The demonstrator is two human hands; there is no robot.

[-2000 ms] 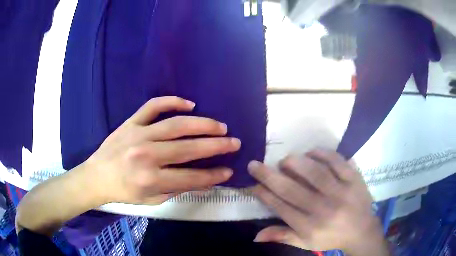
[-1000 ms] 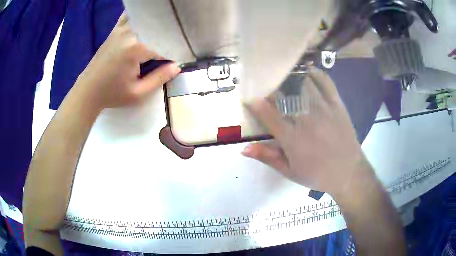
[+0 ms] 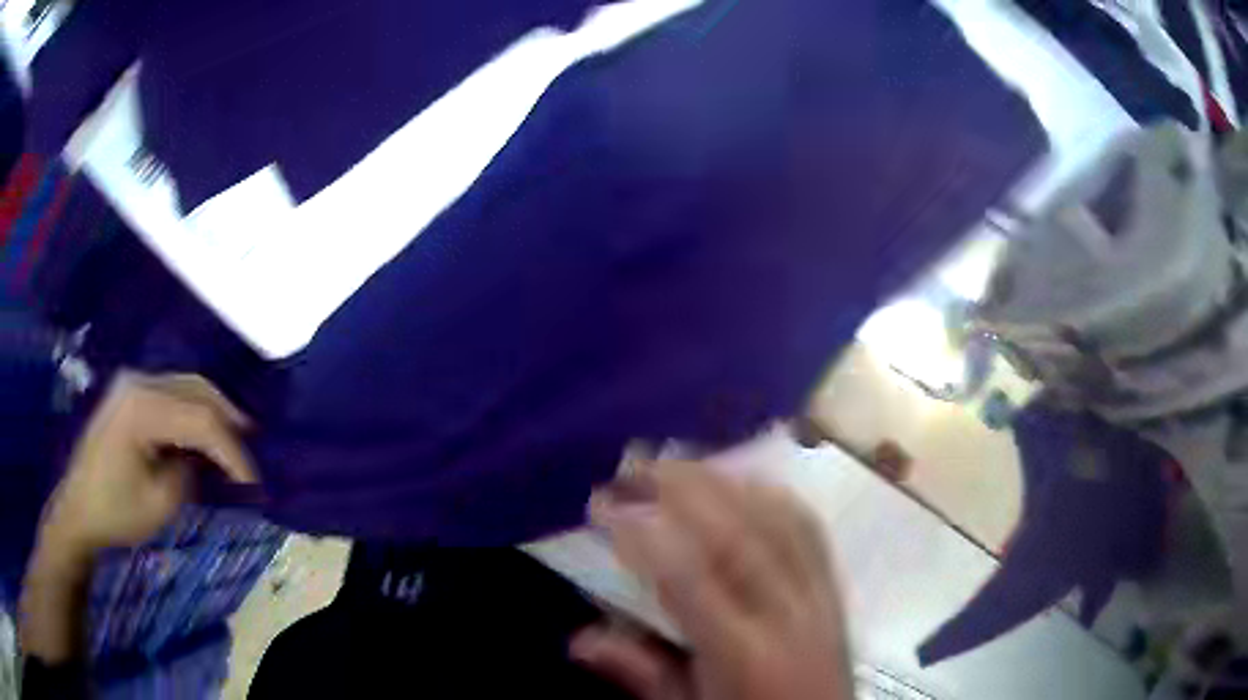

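A large dark purple panel (image 3: 616,274) lies across the machine table and covers most of the middle of the view, its near edge over the table's front edge. My left hand (image 3: 158,451) is at the panel's lower left corner, fingers curled on purple cloth. My right hand (image 3: 725,561) is blurred at the panel's near edge, right of centre; whether it grips the cloth cannot be told. A small pointed purple piece (image 3: 1068,527) lies at the right, below the machine head (image 3: 1136,274). The needle area is blurred.
Another purple panel (image 3: 370,82) lies at the upper left, with a strip of white table (image 3: 411,192) between the panels. A blue mesh basket (image 3: 164,602) is below the table at the lower left. The wearer's dark-clothed lap (image 3: 424,629) is at the bottom.
The view has turned and shifted left. The large panel now covers the middle, where bare table and slide plate showed. Both hands have moved from beside the needle area to the panel's near side.
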